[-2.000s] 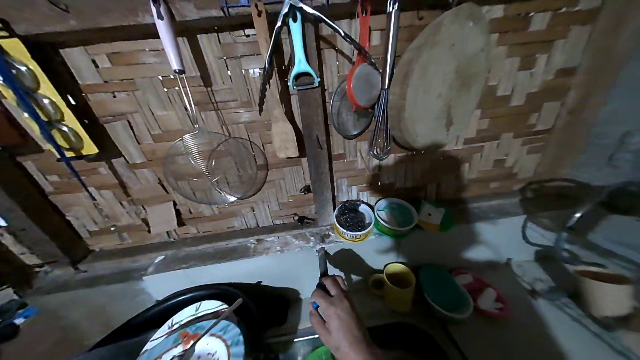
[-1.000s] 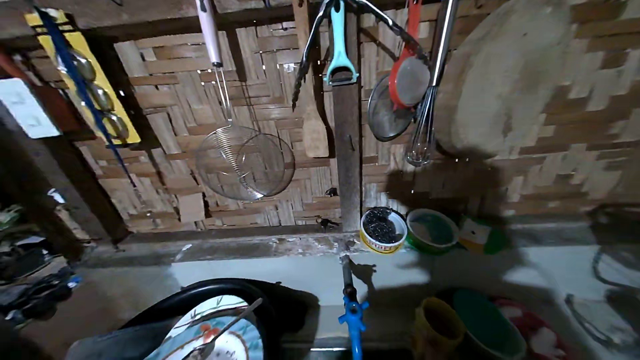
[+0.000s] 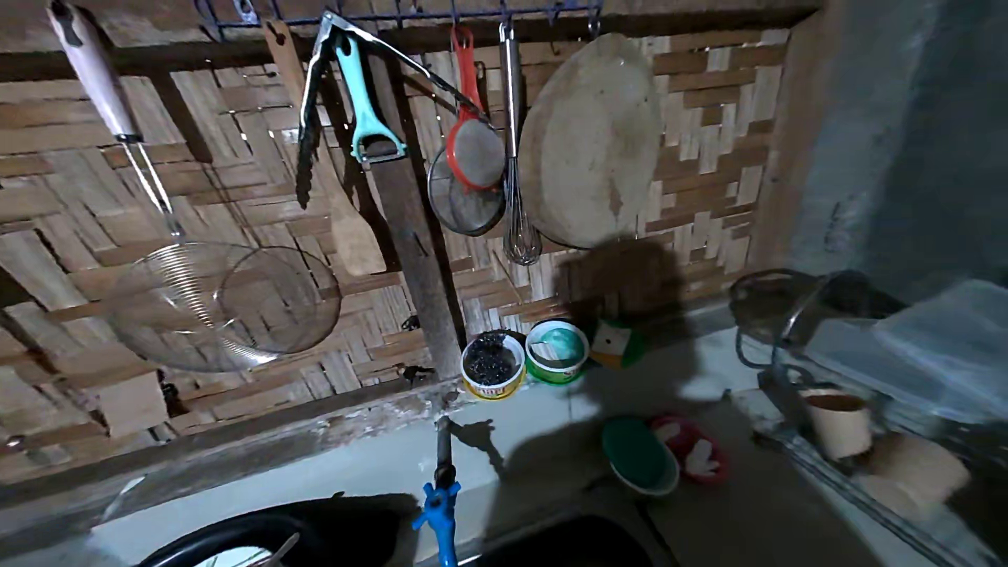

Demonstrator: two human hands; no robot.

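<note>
Neither my left hand nor my right hand shows in the head view now. A blue faucet (image 3: pixel 439 516) with a dark pipe comes out from the wall at the bottom centre. Beside it, at the lower left, is a black basin (image 3: pixel 331 531) with part of a plate (image 3: pixel 235 557) in it. A tub of dark scouring material (image 3: pixel 493 364) and a tub with green contents (image 3: pixel 557 352) stand side by side on the ledge. A green oval dish (image 3: pixel 638 453) and a red patterned dish (image 3: pixel 697 453) lie to the right.
On the woven wall hang a wire skimmer (image 3: pixel 224 307), a turquoise peeler (image 3: pixel 366 102), a wooden spatula (image 3: pixel 354 228), a red strainer (image 3: pixel 476 150), a whisk (image 3: pixel 516 197) and an oval board (image 3: pixel 594 142). A dish rack (image 3: pixel 850 484) with cups stands at the right.
A hand was at the faucet two seconds ago and is out of view now. The yellow mug seen beside the green dish earlier no longer shows there. The view has swung right.
</note>
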